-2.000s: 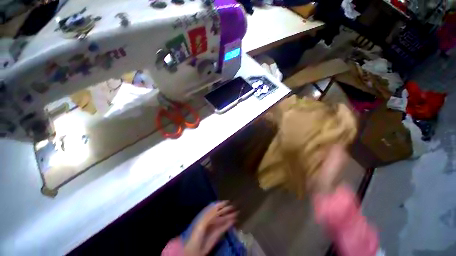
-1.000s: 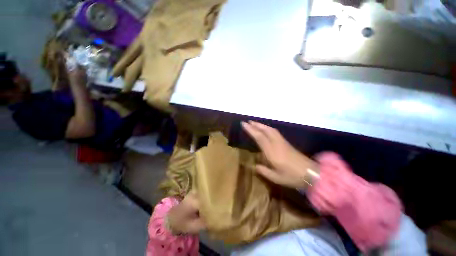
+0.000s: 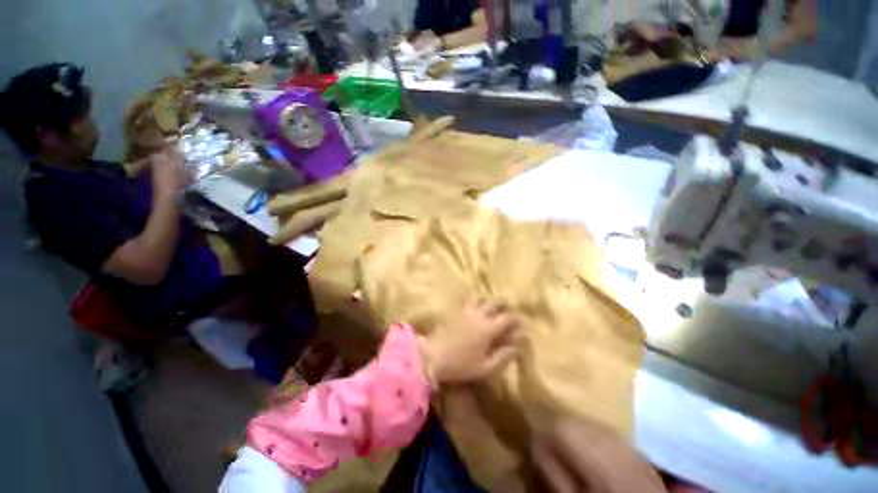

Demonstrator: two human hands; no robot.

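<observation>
Tan-gold cloth [image 3: 568,327] lies bunched and wrinkled over the front of the white machine table and hangs over its edge towards me. My left hand [image 3: 477,342], in a pink sleeve, is on the cloth with curled fingers, and folds gather at its fingertips. My right hand [image 3: 592,462] is blurred at the bottom edge, low on the cloth; its grip is unclear. The white sewing machine head [image 3: 770,207] stands to the right of the cloth, its lower parts over the metal bed.
Orange-handled scissors [image 3: 838,419] lie at the right. Rolled tan pieces [image 3: 308,207] and blue-handled scissors [image 3: 255,202] are at the left. A person [image 3: 125,217] sits at the left by a purple-ended machine [image 3: 303,135]. A green basket [image 3: 369,96] stands behind.
The view has swung up and left. The cloth, first right of the table, then at my lap, is now up on the table. Both hands have moved with it.
</observation>
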